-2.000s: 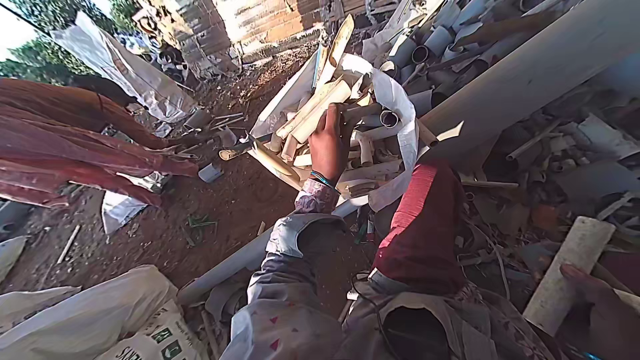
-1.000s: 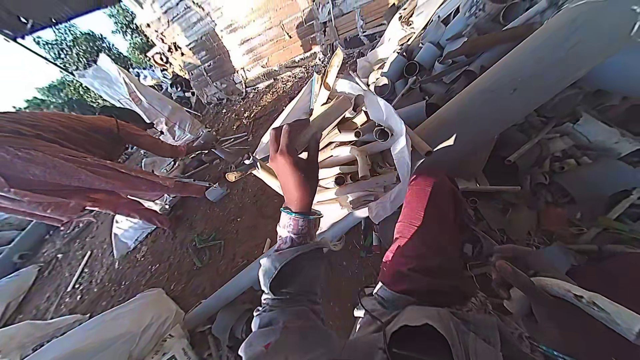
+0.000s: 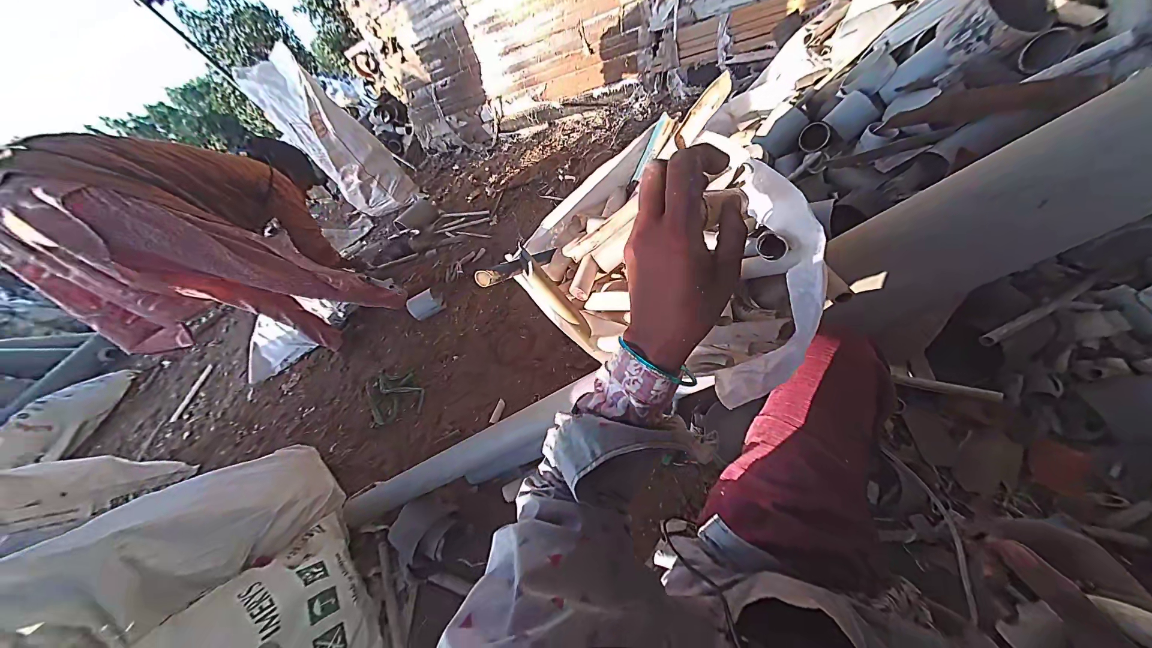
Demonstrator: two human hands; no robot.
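Note:
My left hand [image 3: 679, 252], with a teal bracelet at the wrist, reaches over an open white woven sack [image 3: 792, 234]. Its fingers are bent and partly apart, touching or just above the pieces inside; whether it grips one is hidden. Cream and light-coloured plastic pipe pieces [image 3: 607, 236] fill the sack, several sticking up past the rim. One long split piece [image 3: 704, 108] stands at the far side, beyond my fingers. A narrow pipe with a dark section [image 3: 490, 277] juts out over the left rim. My right hand is not in view.
A large grey pipe [image 3: 981, 211] slants along the right, among heaps of pipe scraps [image 3: 855, 112]. Another long pipe [image 3: 486, 445] lies below the sack. Filled sacks [image 3: 189, 531] are at lower left. A person in reddish clothing [image 3: 153, 216] bends down at left. A brick wall [image 3: 540, 54] stands behind.
The pipe piece seen in my left hand a second ago is no longer plainly in it; the hand has moved right over the sack. My right hand, earlier at lower right with a pipe piece, has left view.

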